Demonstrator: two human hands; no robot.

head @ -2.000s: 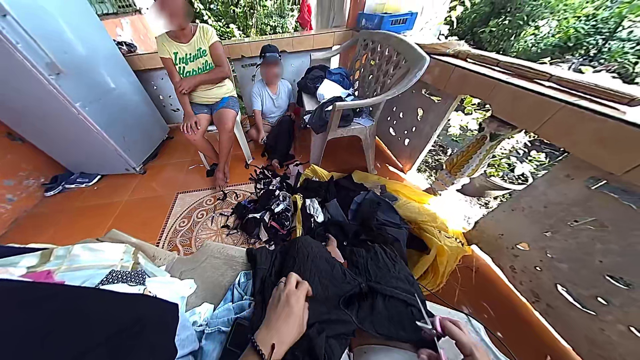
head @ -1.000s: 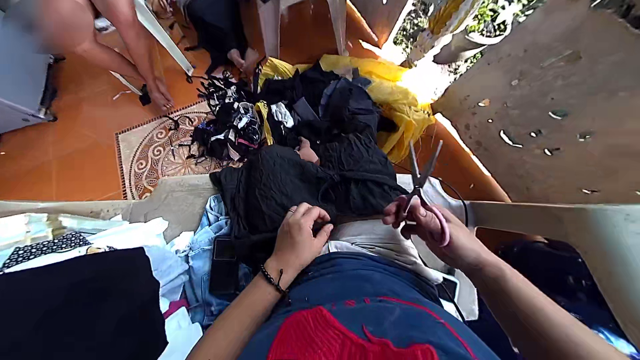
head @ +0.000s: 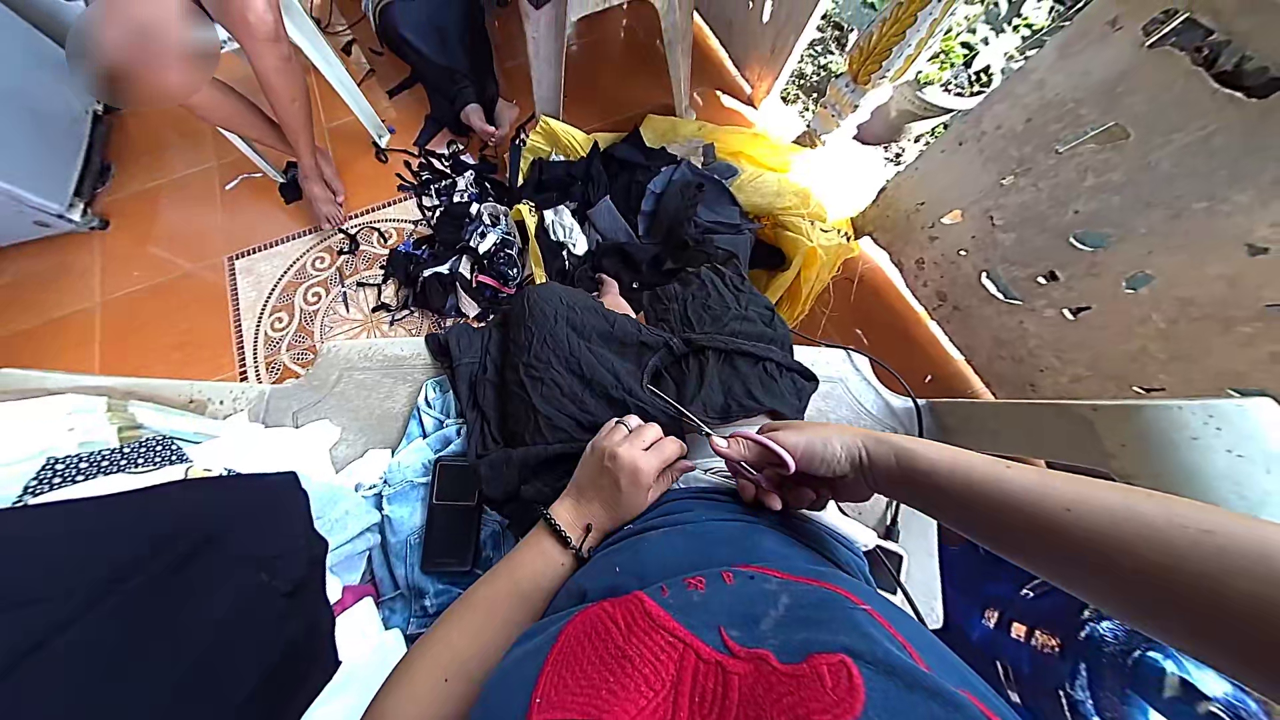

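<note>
A crinkled black garment (head: 570, 370) lies spread over my lap. My left hand (head: 625, 470), with a ring and a dark beaded bracelet, rests on its near edge with bent fingers; whether it pinches the cloth is hard to tell. My right hand (head: 800, 465) holds scissors with pink handles (head: 765, 452) just right of my left hand. Their blades point up and left over the garment and look nearly closed. A narrow strip of the black cloth curves near the blade tips.
Cut dark scraps (head: 460, 240) and black cloth on a yellow plastic bag (head: 800, 240) lie ahead. A phone (head: 452, 515) rests on blue denim (head: 415, 470) at left, beside folded clothes (head: 150, 590). Two people's bare feet (head: 322, 190) are beyond, near a plastic chair (head: 610, 50).
The scissors, wide apart and pointing up a second ago, have moved left and down to the garment, with blades nearly together. The view has tilted downward since the oldest frame.
</note>
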